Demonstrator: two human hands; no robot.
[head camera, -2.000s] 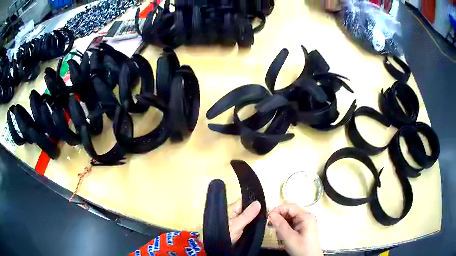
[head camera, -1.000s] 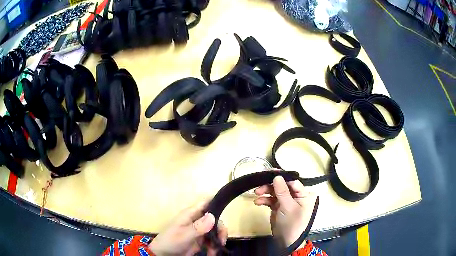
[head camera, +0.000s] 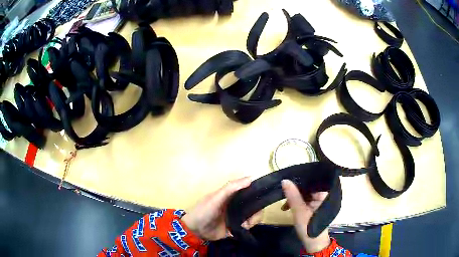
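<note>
A black padded headband (head camera: 272, 186) is held near the table's front edge, its curve towards the far side and its inner face partly showing. My left hand (head camera: 216, 211) grips its left part, with fingers inside the curve. My right hand (head camera: 303, 211) holds its right part, the thumb on the inner face and the right tip hanging in front of the palm. A round clear ring or shallow dish (head camera: 294, 153) lies just behind the headband, its near edge partly covered.
A loose pile of headbands (head camera: 246, 95) lies mid-table. Rows of headbands stand at left (head camera: 162, 75) and along the far side (head camera: 176, 7). Flat black bands (head camera: 347, 120) lie coiled at right. A reddish cord (head camera: 68, 168) is at the left edge, a plastic bag (head camera: 366, 7) far right.
The headband has been turned and now curves away from me, held at both sides. My right hand has moved from its tip to its inner face. The camera view has shifted.
</note>
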